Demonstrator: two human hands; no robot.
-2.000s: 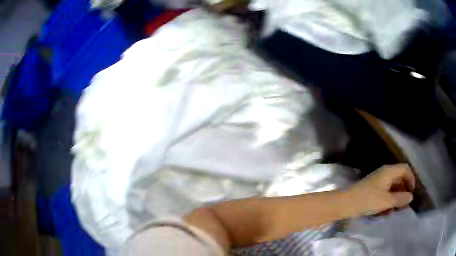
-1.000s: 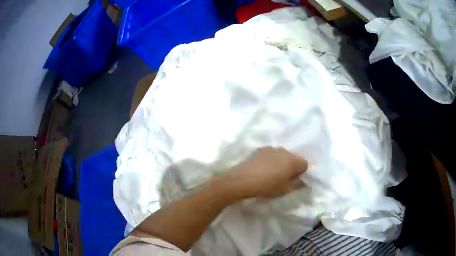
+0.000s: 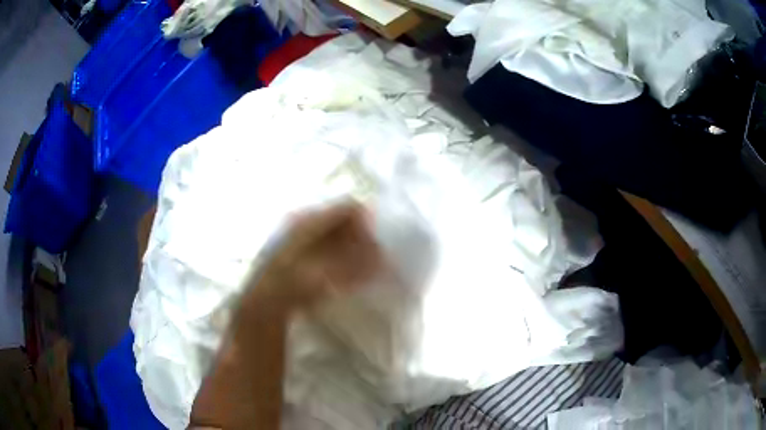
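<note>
A large pile of bright white garments (image 3: 470,210) fills the middle of the view, left of the striped-clothed lap. My left hand (image 3: 332,248) is over the pile, blurred by motion. Its fingers look curled near the cloth, but whether they grip a garment cannot be told. My right hand is not in view. More white cloth (image 3: 689,399) lies at the lower right, beside the striped lap (image 3: 521,395).
A smaller white garment stack (image 3: 579,50) lies on dark cloth (image 3: 579,134) at the upper right. The brown table edge (image 3: 693,264) curves at the right. Blue bins (image 3: 160,109) and cardboard (image 3: 38,382) are at the left.
The view has swung rightward, so the pile appears further left. My left hand has moved left and up over the pile and is more blurred.
</note>
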